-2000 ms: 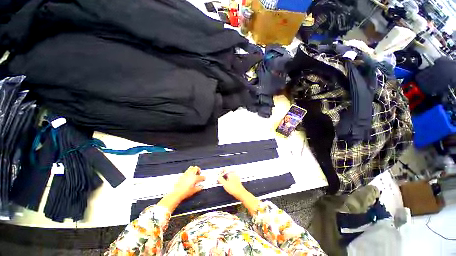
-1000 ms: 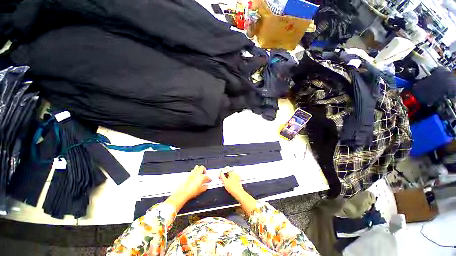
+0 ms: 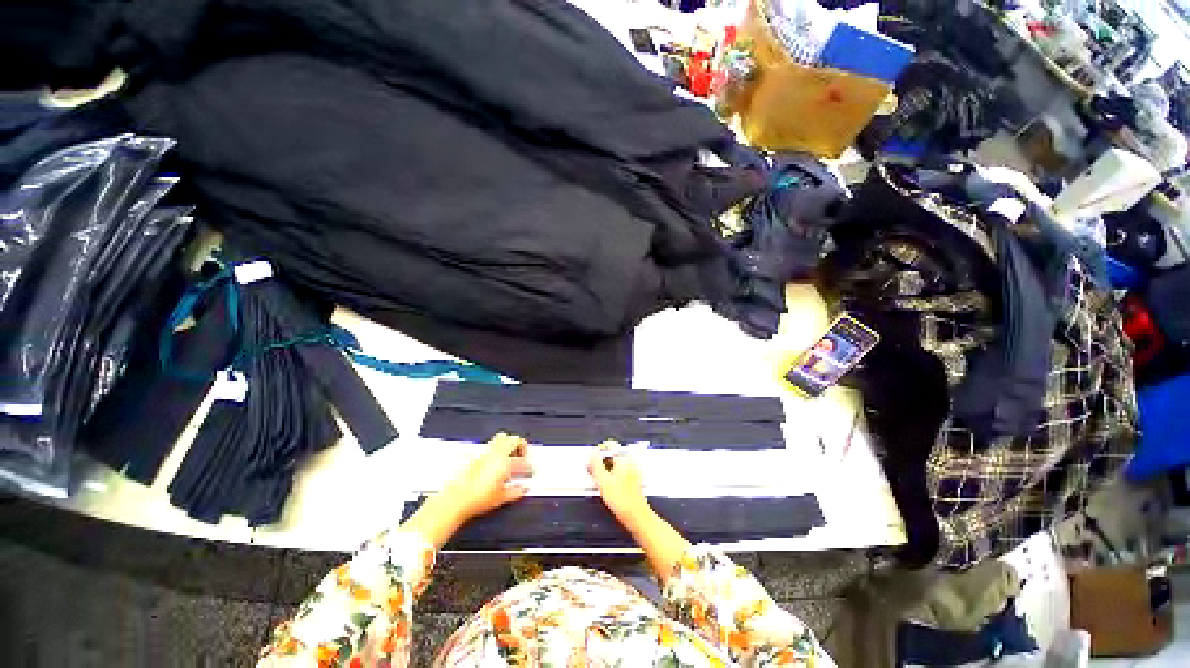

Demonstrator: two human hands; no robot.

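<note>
Two rows of long dark cloth strips lie on the white table. The far row point(image 3: 600, 415) is behind my hands and the near row point(image 3: 731, 517) runs along the front edge. A thin white strip point(image 3: 555, 466) lies between them. My left hand point(image 3: 493, 472) rests at its left part with fingers bent; a small dark thing shows at the fingertips, too small to name. My right hand point(image 3: 613, 472) is beside it, fingers pinched on a slim pale stick, likely a marking pen point(image 3: 636, 448), with a dark spot near the fingertips.
A large black garment heap point(image 3: 431, 183) lies behind. Bundled strips point(image 3: 268, 418) with teal ties and white tags, and plastic-bagged pieces point(image 3: 78, 287), are at left. A smartphone point(image 3: 833, 355), a plaid garment point(image 3: 1031, 483) and a cardboard box point(image 3: 816, 111) are at right.
The view has turned, so the scene shows further right and level. My hands stay between the rows, slightly farther apart than one second ago.
</note>
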